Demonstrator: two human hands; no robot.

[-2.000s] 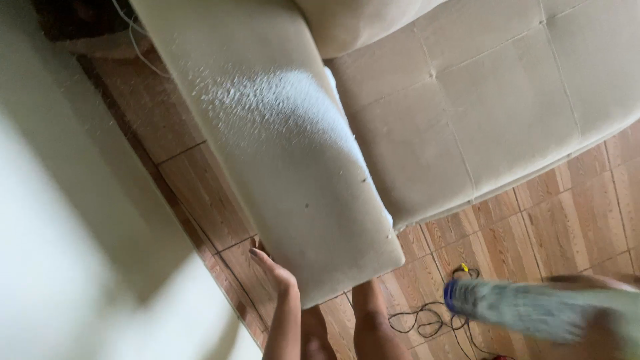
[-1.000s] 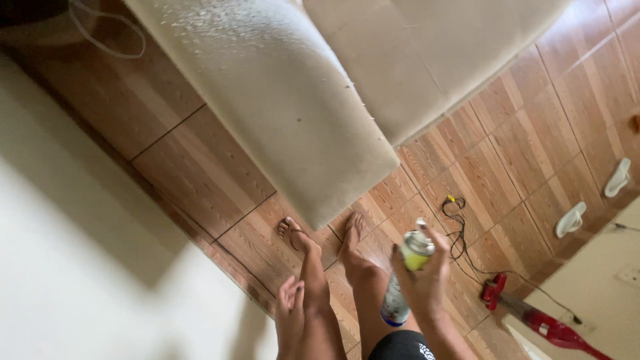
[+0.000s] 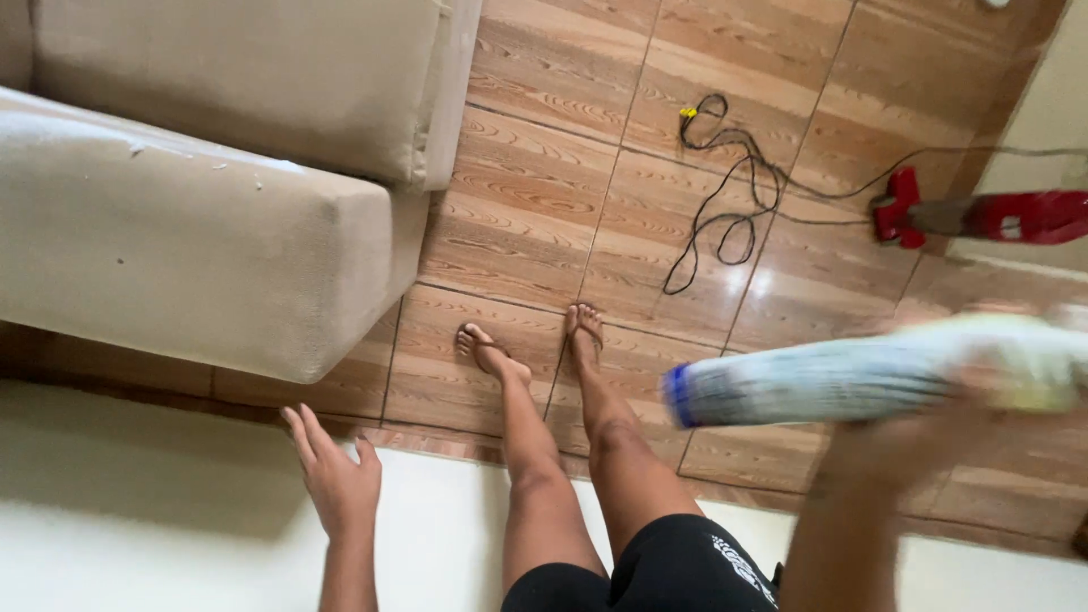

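My right hand (image 3: 977, 399), blurred by motion, grips a spray can (image 3: 816, 382) that lies nearly level across the view, its blue-rimmed end pointing left. Part of that hand is hidden by the can. My left hand (image 3: 340, 476) holds nothing; its fingers are apart, just below the near end of the beige sofa's armrest (image 3: 229, 263). Small white flecks of foam sit along the armrest's upper edge, and a small dark spot marks its side. The sofa seat (image 3: 246, 76) adjoins the armrest.
Wood-look floor tiles (image 3: 527, 221) surround my feet in flip-flops. A loose black cord (image 3: 731, 212) with a yellow-marked end lies on them, running to a red upright vacuum cleaner (image 3: 1020, 217) at the right. A white wall (image 3: 153, 493) borders the floor at the lower left.
The view has swung to the right. The spray can was upright before my legs one second ago; now it is tipped sideways at the right. My left hand has moved away from the armrest it was near at first.
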